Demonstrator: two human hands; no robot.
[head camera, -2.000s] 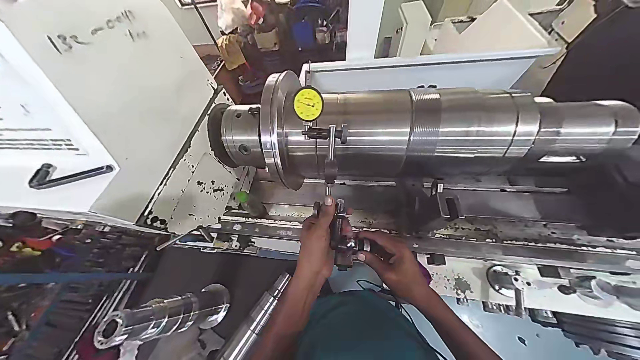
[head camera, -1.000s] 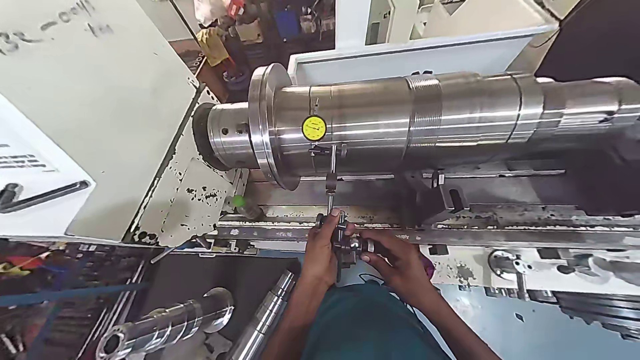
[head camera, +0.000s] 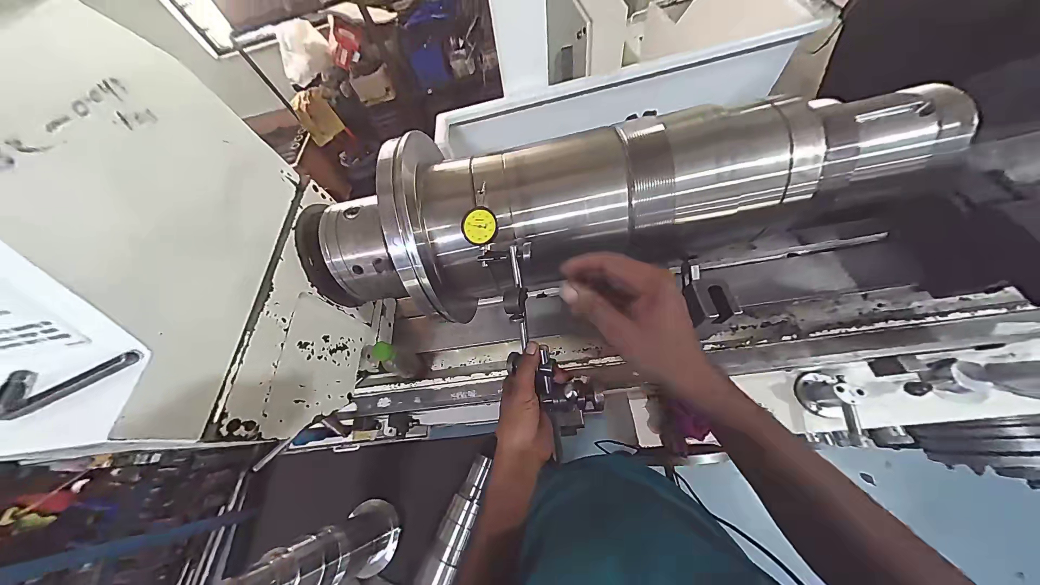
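Note:
A large turned steel shaft (head camera: 561, 187) with a flange (head camera: 414, 227) and a threaded band lies across the machine bed, its left end in a dark round fitting. A yellow-faced dial indicator (head camera: 479, 226) stands in front of the shaft, carried on a jointed rod (head camera: 520, 302). Lower down, my left hand (head camera: 524, 414) grips the clamp of the indicator stand (head camera: 548, 382), thumb up along it. My right hand (head camera: 634, 313) is raised off the stand, just below the shaft, fingers curled with a gap to the thumb; I see nothing held in it.
A machine housing (head camera: 162, 203) with handwriting stands at left. The bed's rail (head camera: 780, 329) runs below the shaft, with a dark metal block (head camera: 715, 301) on it. A handwheel (head camera: 821, 394) sits at lower right. Other turned shafts (head camera: 463, 520) lie at the bottom. A cable hangs beside my clothing.
My right hand has let go of the stand's knob area and moved up toward the shaft. My left hand stays on the stand.

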